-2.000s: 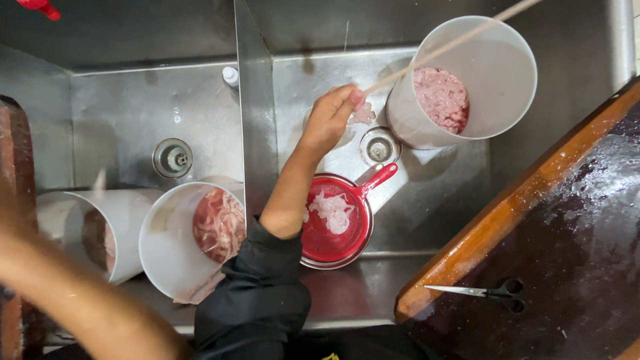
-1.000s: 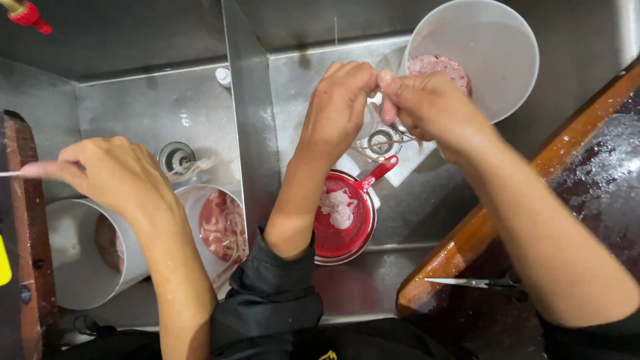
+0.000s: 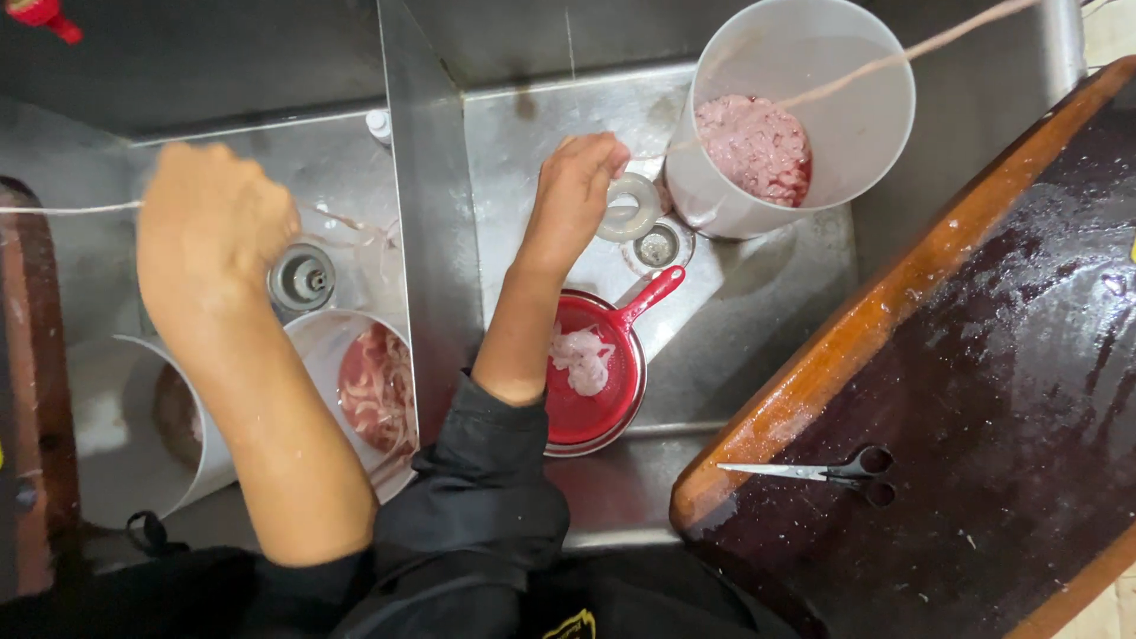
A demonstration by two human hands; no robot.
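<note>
My left hand (image 3: 577, 200) is above the right basin of a steel sink, its fingertips closed on a pale pink wet strand (image 3: 923, 44), which looks like animal casing. The strand stretches over a translucent white bucket (image 3: 856, 80) and leaves view at the top right. My right hand is not in view. Soft pink tissue (image 3: 754, 146) lies in the tilted bucket. Below my left hand, a red-handled strainer (image 3: 590, 417) holds a pale clump (image 3: 584, 359). A coiled pale ring (image 3: 630, 209) lies beside the drain (image 3: 657, 244).
At left, another person's blurred hand (image 3: 213, 231) is on a thin strand (image 3: 67, 210). Buckets stand in the left basin, one with pink strips (image 3: 377, 390). A steel divider (image 3: 426, 177) separates the basins. Black-handled scissors (image 3: 812, 472) lie on the wood-edged surface (image 3: 976, 373).
My right hand, near my left a second ago, has left view. The strand now stretches to the top right. The other person's hand has moved right.
</note>
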